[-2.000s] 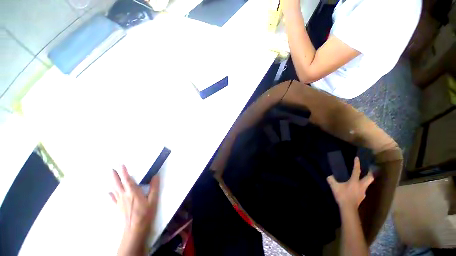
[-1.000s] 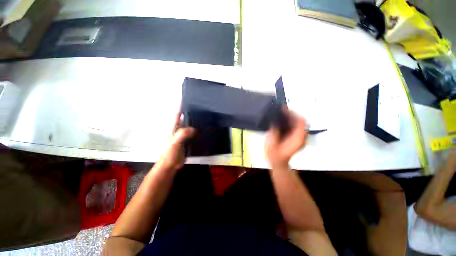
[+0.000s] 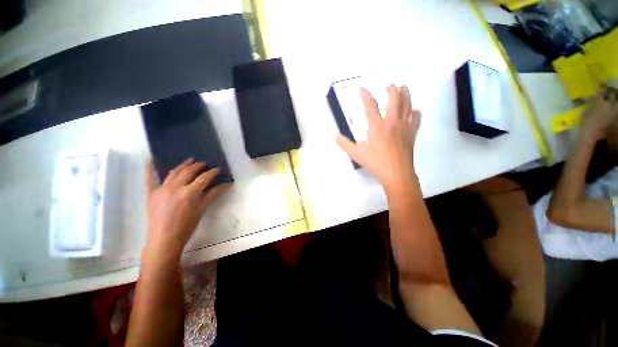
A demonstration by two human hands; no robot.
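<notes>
My left hand (image 3: 177, 196) lies over the near end of a black box part (image 3: 183, 125), thumb at its left side and fingers across its top. My right hand (image 3: 389, 135) spans a black box with a white top (image 3: 349, 101), thumb at its left side and fingers over the white face. The hand hides much of this box. Another black box part (image 3: 266, 108) lies between my hands, untouched. I cannot tell bases from lids.
White moulded trays (image 3: 78, 203), apparently stacked, are at the left. A black box with a white top (image 3: 486, 95) stands at the right. A black strip (image 3: 135, 57) runs along the back. Yellow tape (image 3: 297, 196) crosses the table. Another person's arm (image 3: 576, 149) is at the far right, by yellow packages (image 3: 586, 74).
The black parts held together between my hands are now apart on the table. My left hand is on one, and my right hand has moved to the white-topped box. The view has shifted left.
</notes>
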